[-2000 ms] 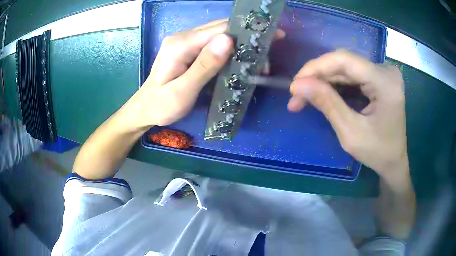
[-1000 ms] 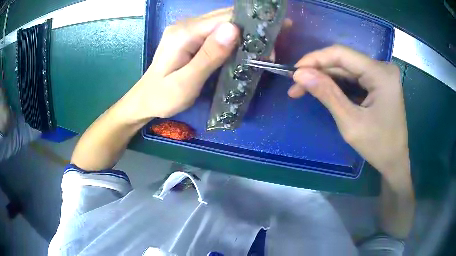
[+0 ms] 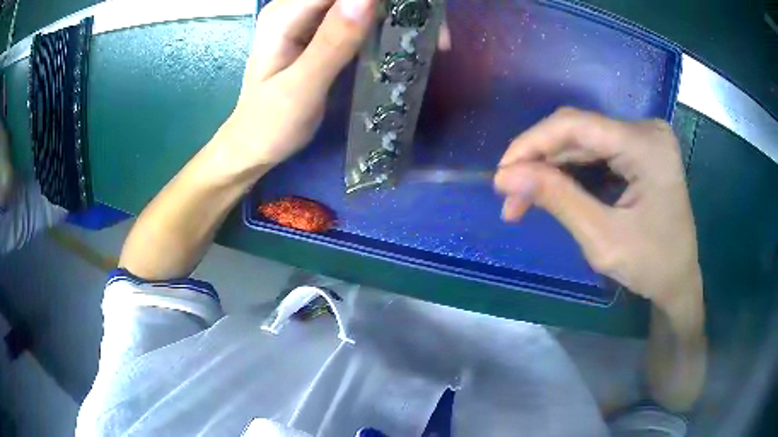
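My left hand grips a long grey strip fixture by its left edge, thumb on top and fingertips showing at its right side. The strip is held above the blue tray, its upper end cut off by the picture's edge. Dark round components run along it in one row, with small pale bits between them. My right hand pinches tweezers between thumb and forefinger. The tweezers are blurred and point left toward the strip's lower end; whether the tips touch it I cannot tell.
An orange-red scrap pile lies in the tray's near-left corner, and fine specks dot the tray. A bundle of black ribbed strips lies at far left on the green bench. Another person's sleeve shows at the left edge.
My left hand and the strip have moved up and left. The tweezers have gone from the strip's middle to beside its lower end, and my right hand is slightly lower.
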